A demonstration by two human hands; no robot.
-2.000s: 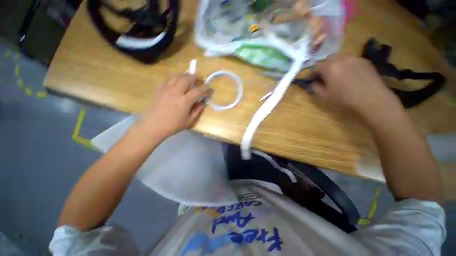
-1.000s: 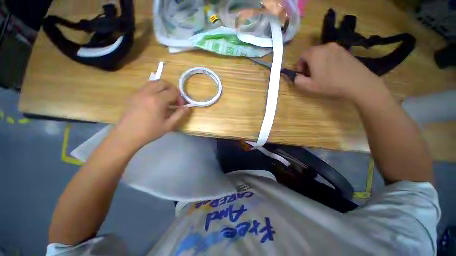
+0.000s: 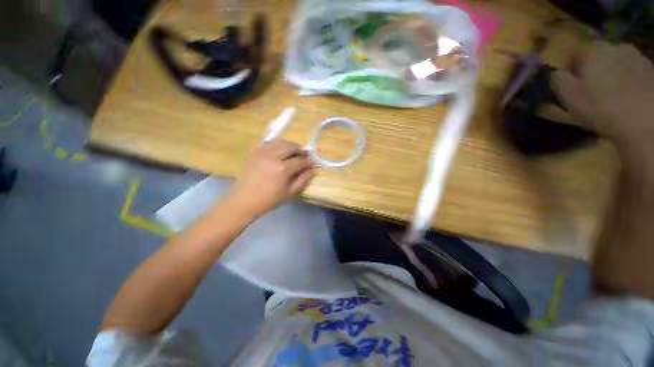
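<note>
The thin white tape ring (image 3: 338,143) lies flat near the table's front edge. My left hand (image 3: 276,173) is at its left side, fingertips pinched on the tape's end at the rim. My right hand (image 3: 609,89) is raised at the upper right, blurred, over a black head strap (image 3: 538,132). A blurred grey blade shape, the scissors (image 3: 522,77), points out from its fingers. A long white strip (image 3: 443,161) runs from the plastic bag over the table's front edge.
The plastic bag (image 3: 376,87) with rolls stands at the back, a pink piece (image 3: 479,23) behind it. Another black head strap (image 3: 224,97) with a white pad lies back left. White scraps (image 3: 280,123) lie left of the ring. A white sheet (image 3: 287,247) covers part of my lap.
My right hand has moved right and up with the scissors, from beside the white strip to over the right head strap. My left hand stays by the ring. The whole view has shifted.
</note>
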